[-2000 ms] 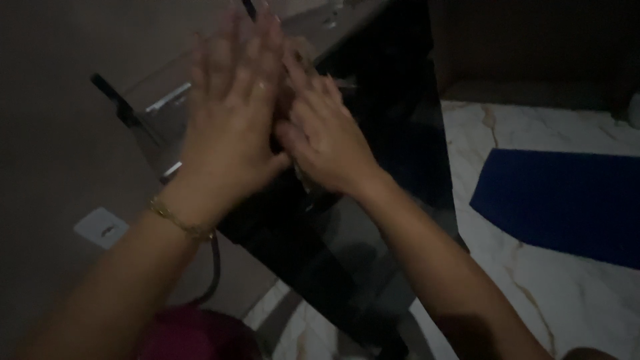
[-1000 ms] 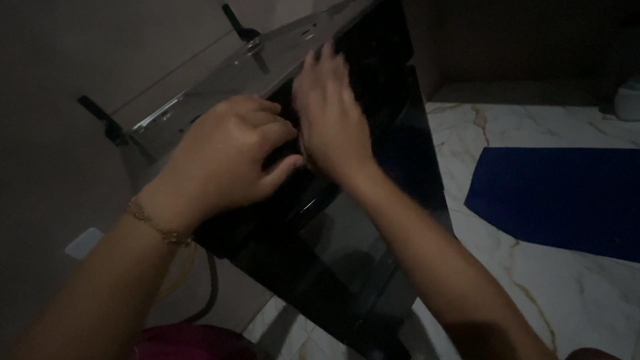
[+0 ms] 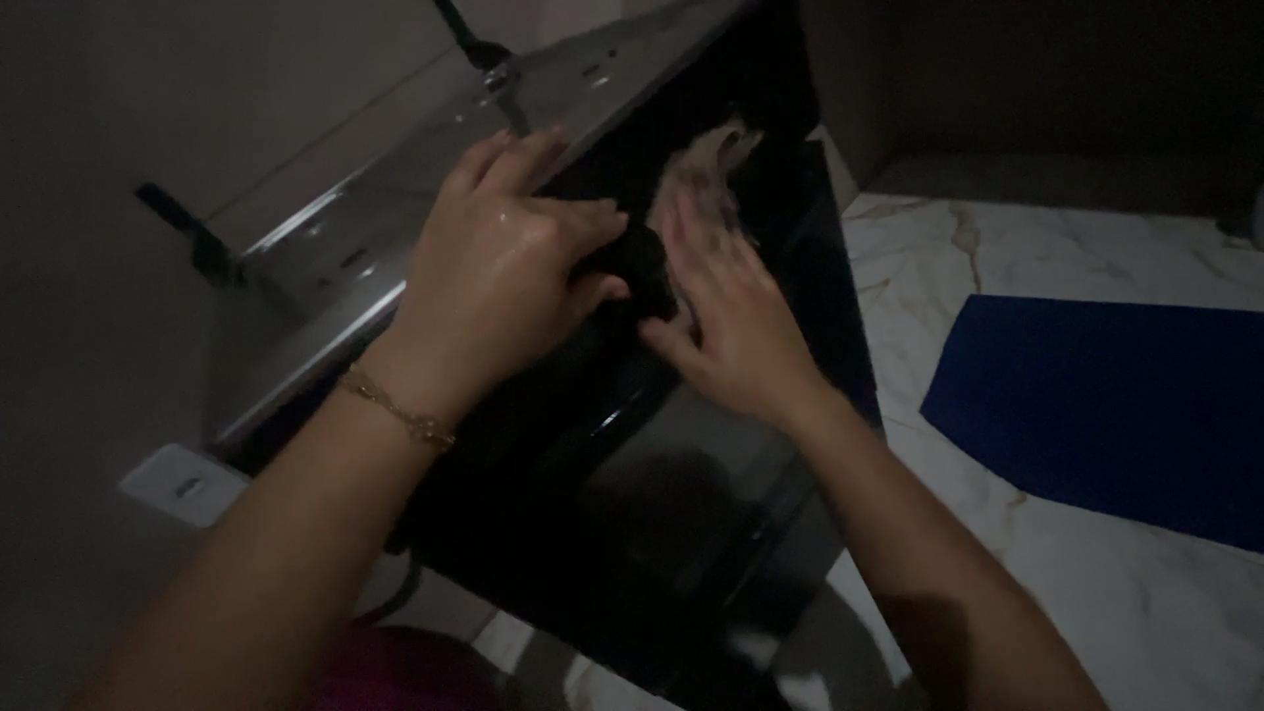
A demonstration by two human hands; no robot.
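Under the fingers of my right hand (image 3: 731, 306) is a pale crumpled cloth (image 3: 706, 178), pressed flat against the dark front of what looks like a black stove (image 3: 632, 474). The fingers lie extended over the cloth. My left hand (image 3: 504, 257), with a thin bracelet at the wrist, is at the upper edge of the appliance, to the left of the cloth. Its fingers are apart and bent, and nothing shows in them. The appliance has a shiny top panel (image 3: 395, 188). The picture is dim, so its details are hard to see.
Two dark hinge-like brackets (image 3: 197, 237) (image 3: 484, 49) stand at the top panel's far edge. A white wall socket (image 3: 186, 484) is at left, with a dark cable (image 3: 400, 592) near it. A dark blue mat (image 3: 1106, 415) lies on the marble-patterned floor (image 3: 908, 257).
My hands, close together two seconds ago, are now apart. The cloth under my right hand now shows plainly. The shiny top panel is less covered by my hands than two seconds ago.
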